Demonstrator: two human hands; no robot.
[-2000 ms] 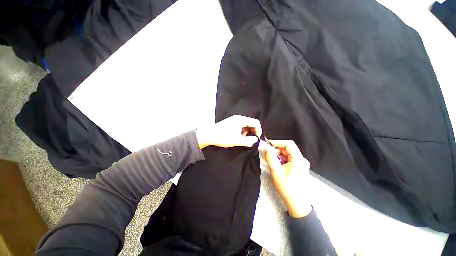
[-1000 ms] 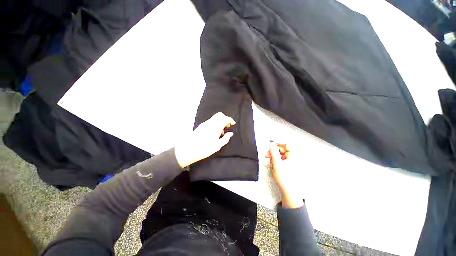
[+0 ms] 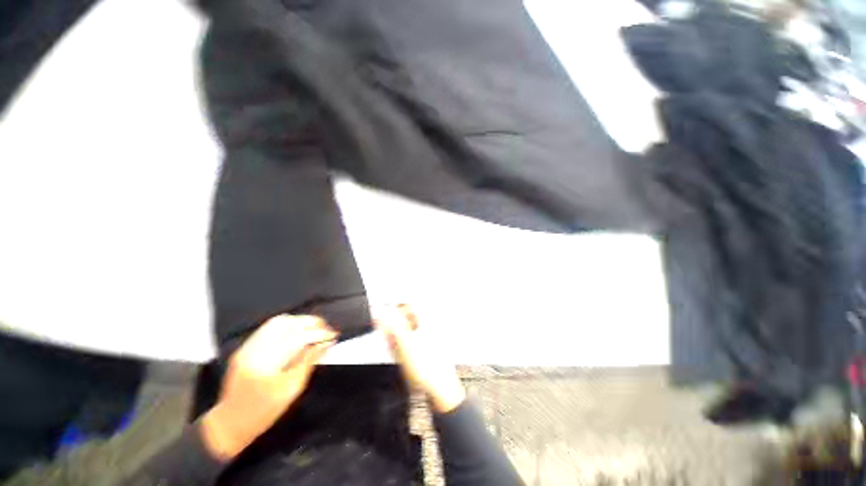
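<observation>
A dark jacket [image 3: 494, 114] lies over the white table, with its sleeve [image 3: 275, 228] running down toward me. The sleeve's cuff [image 3: 344, 311] lies at the table's near edge. My left hand [image 3: 271, 380] is at the left part of the cuff, thumb and fingers closed on its edge. My right hand [image 3: 415, 353] is beside the cuff's right corner, fingers curled. The frame is blurred, and I cannot make out a tool in my right hand.
The white table [image 3: 532, 294] extends right and left of the sleeve. A heap of dark garments [image 3: 760, 247] hangs over its right side. Dark cloth with blue spots [image 3: 57, 408] lies at the lower left. Floor [image 3: 570, 408] shows beyond the near edge.
The view has swung right, showing more of the right-hand heap. My left hand has moved from on top of the sleeve down to the cuff edge. My right hand is now close to the cuff's corner.
</observation>
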